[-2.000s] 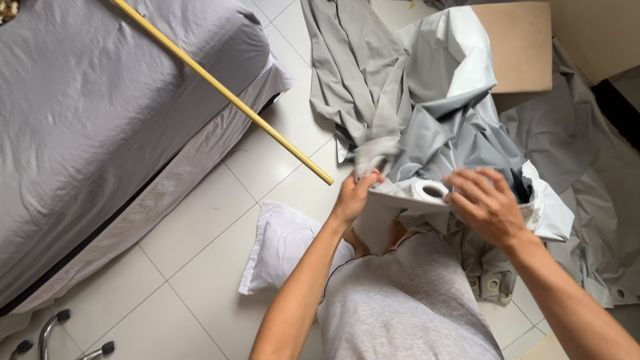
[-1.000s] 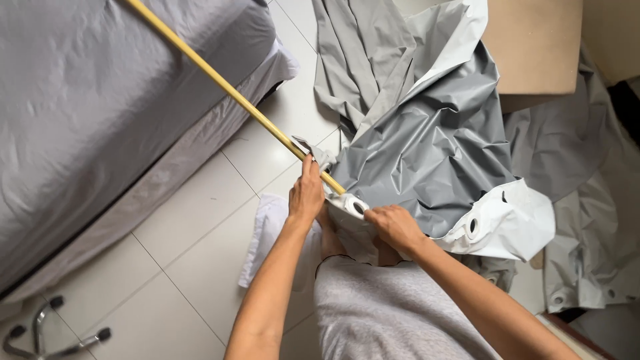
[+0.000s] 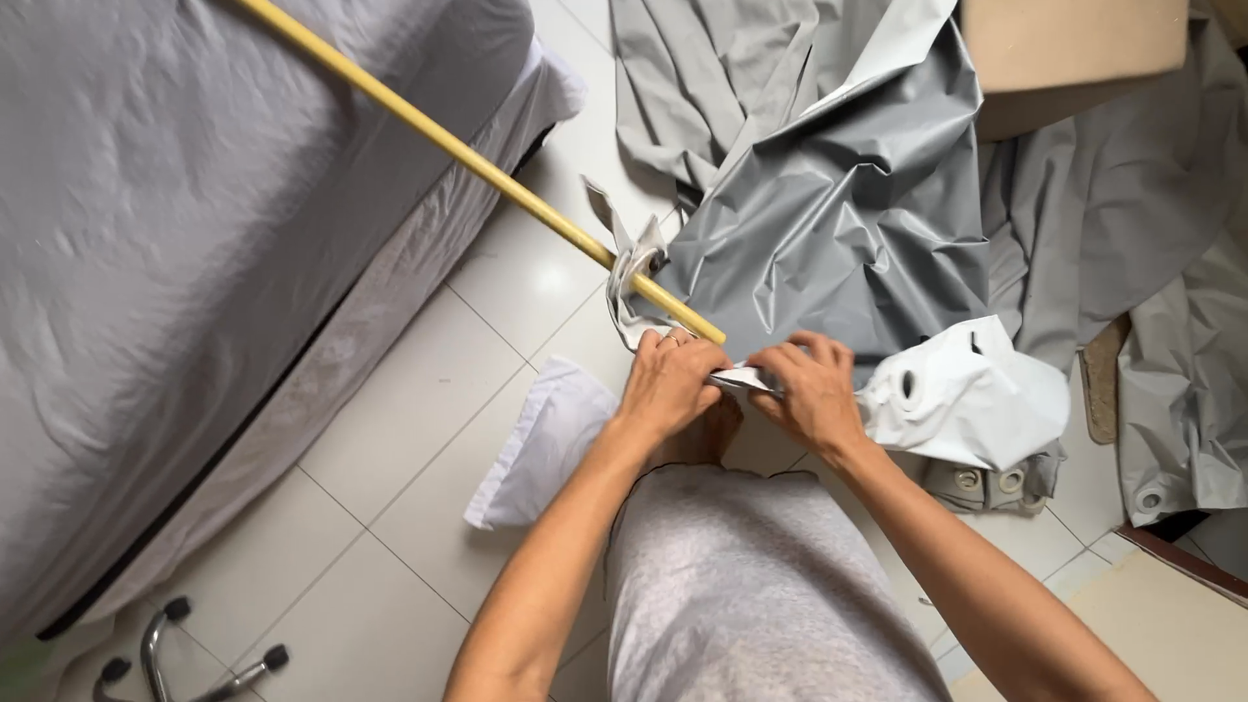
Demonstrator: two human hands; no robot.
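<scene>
A yellow rod [image 3: 468,156] slants from the bed down to its free end just above my hands. Near that end, the gathered top edge of a grey curtain with metal eyelets [image 3: 838,244] is threaded on the rod. My left hand [image 3: 673,380] grips the curtain's edge just below the rod's tip. My right hand [image 3: 804,385] pinches the same edge a little to the right, with a short folded strip between the two hands. Further right, the curtain's white underside hangs with an open eyelet in it.
A bed with a grey sheet [image 3: 195,195] fills the left side. A white pillow [image 3: 546,439] lies on the tiled floor. At the upper right stands a brown box [image 3: 1072,58], with more grey curtain [image 3: 1170,390] around it. Metal legs with dark caps [image 3: 156,643] are at the lower left.
The rod's end was free of the curtain two seconds ago; now curtain edge is on it. My left hand has left the rod and moved down onto the curtain edge.
</scene>
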